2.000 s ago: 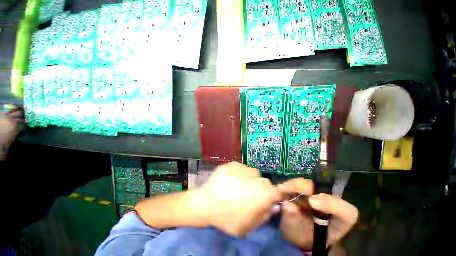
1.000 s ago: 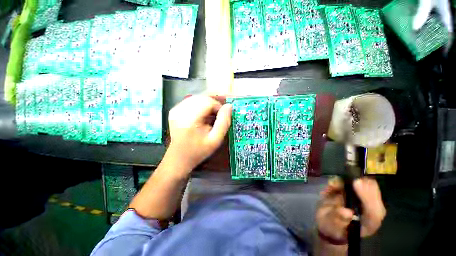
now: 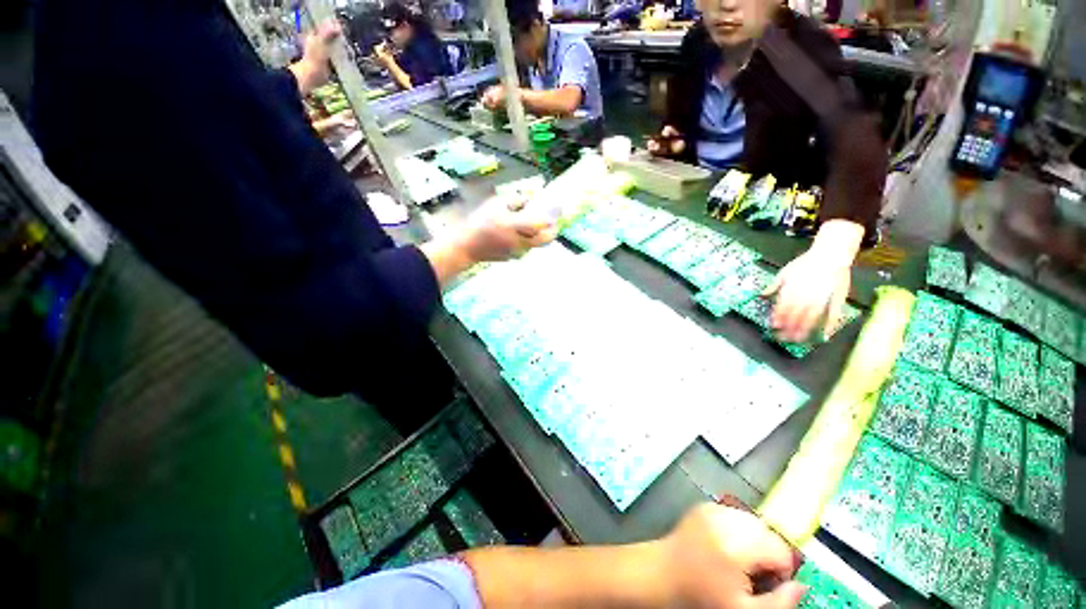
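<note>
My left hand [image 3: 729, 557] is at the bottom centre, its fingers curled beside the near end of the yellow-green divider strip [image 3: 840, 416]. Whether it holds anything thin cannot be told. A green circuit board [image 3: 834, 585] shows in part at the bottom edge, right by my fingertips. A sliver of the red-brown pad [image 3: 736, 504] shows behind my hand. My right hand and the soldering iron are out of the picture.
Glaring white-green boards [image 3: 619, 369] lie left of the strip, green boards [image 3: 953, 416] right of it. A person's hand [image 3: 813, 292] reaches over boards across the bench. A dark-sleeved person stands left. A board rack [image 3: 411, 500] is below the bench.
The view has swung up and left, bringing other people and the far bench into sight. My right hand, the iron and the cup have left the picture.
</note>
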